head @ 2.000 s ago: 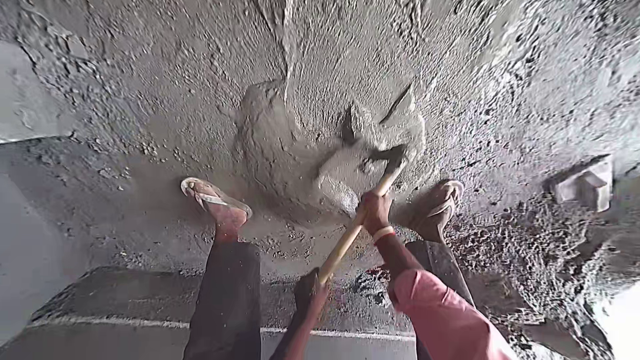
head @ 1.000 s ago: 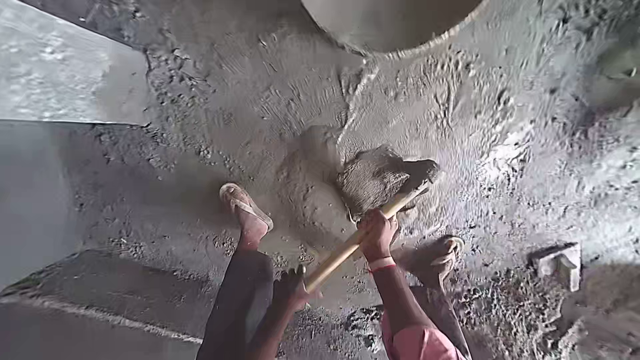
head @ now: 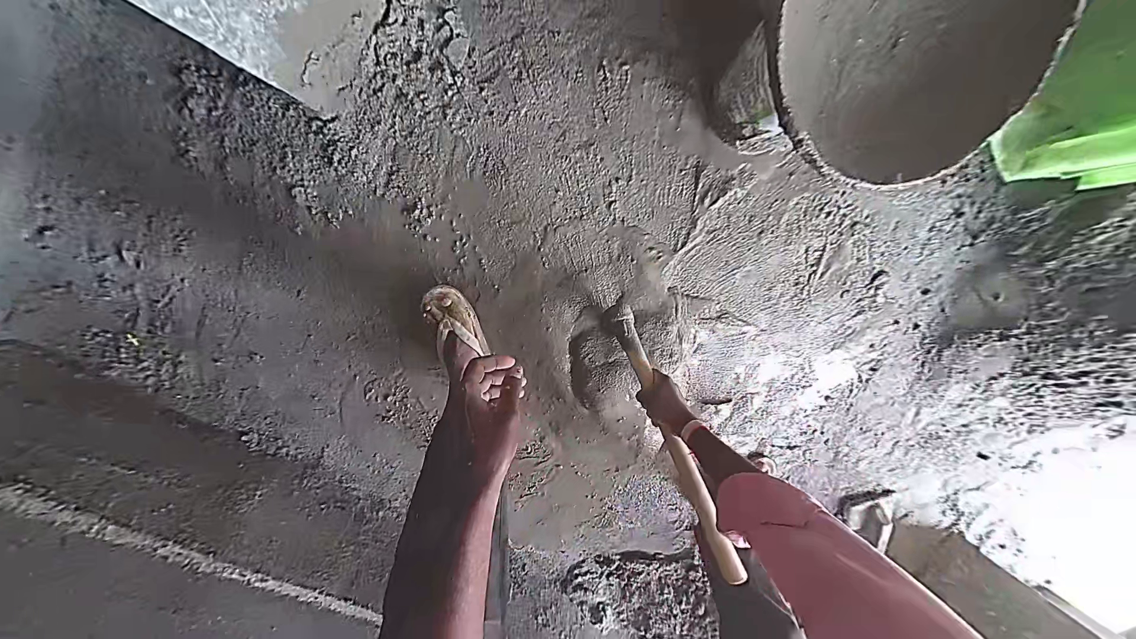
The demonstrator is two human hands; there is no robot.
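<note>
My right hand (head: 666, 404) grips the wooden handle (head: 692, 484) of a hoe-like tool, whose head (head: 617, 315) is mostly hidden in wet grey mortar (head: 612, 364). The handle's lower end lies by my right forearm. My left hand (head: 494, 382) is off the handle, fingers curled, and holds nothing that I can see. It is above my left foot, which wears a flip-flop (head: 461, 324).
A large round pan (head: 919, 89) coated in mortar stands at the upper right, beside a bright green sheet-like thing (head: 1078, 133). A small block-like object (head: 868, 519) lies at the lower right. A pale slab (head: 311, 53) is at the upper left.
My left hand has let go of the handle and moved left of it. My right hand has kept its grip. The view has turned, and the round pan shows farther right.
</note>
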